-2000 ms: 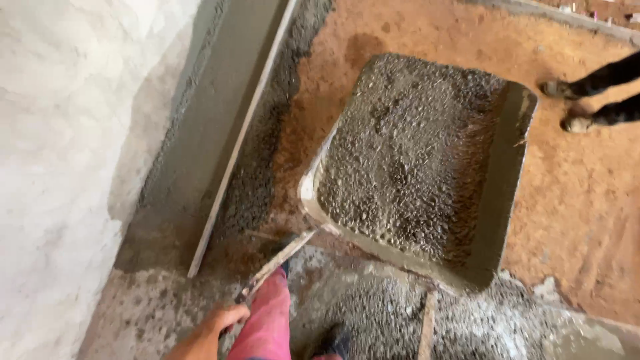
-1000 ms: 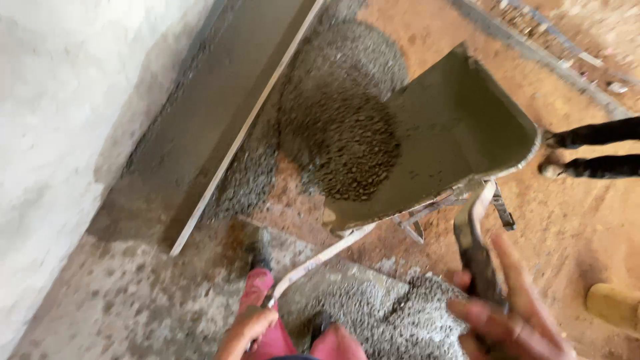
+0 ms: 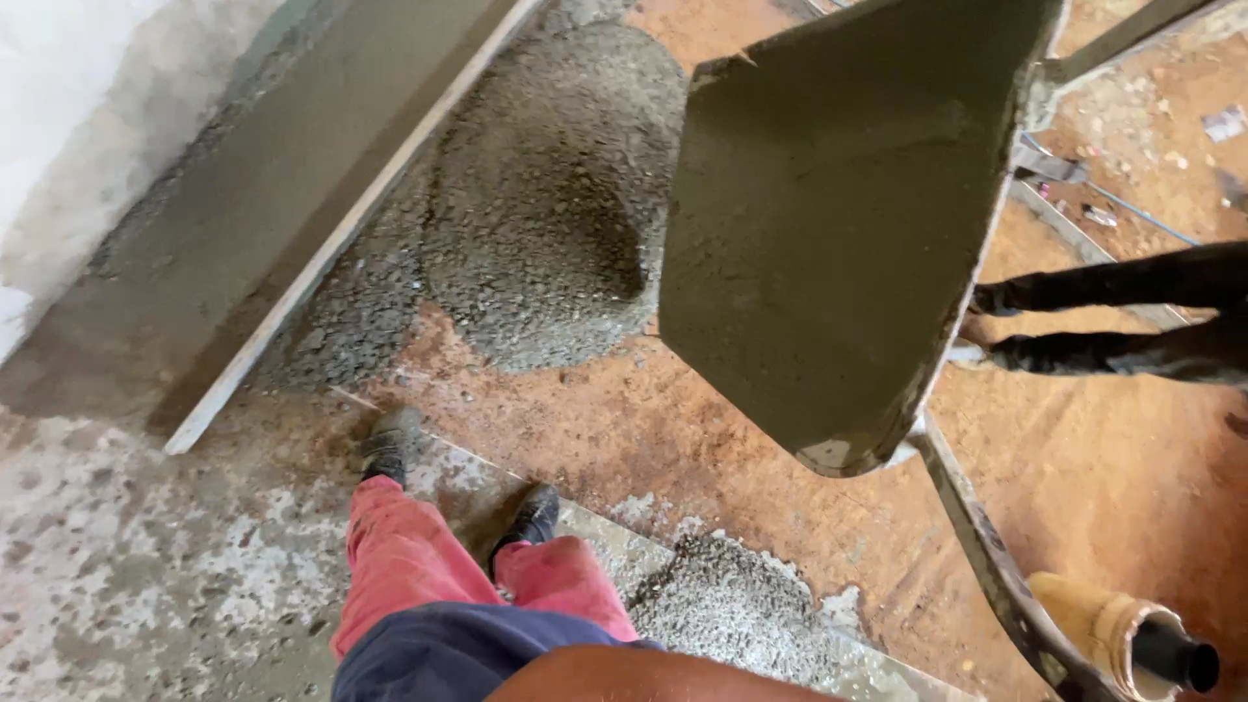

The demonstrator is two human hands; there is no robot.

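Note:
A metal wheelbarrow tray (image 3: 819,224), its inside coated with wet cement, stands tipped on its side at the upper right. One of its handles (image 3: 975,546) runs down to the bottom edge; the other leaves the view at the upper right. A heap of wet concrete (image 3: 556,185) lies against the tray's lower lip, on reddish soil. Part of my bare arm (image 3: 653,678) crosses the bottom edge, but neither of my hands is in view, so their hold on the handles cannot be seen.
A long straight board (image 3: 341,229) edges smooth wet concrete (image 3: 253,185) beside the pale wall. A second concrete pile (image 3: 731,595) lies near my feet (image 3: 531,517). Another person's dark-trousered legs (image 3: 1121,317) are at the right. A yellowish cylindrical container (image 3: 1102,624) lies at lower right.
The wheelbarrow, full two seconds ago, has been tipped and its concrete now lies on the ground. Both hands, seen one second ago at the handles, have left the view.

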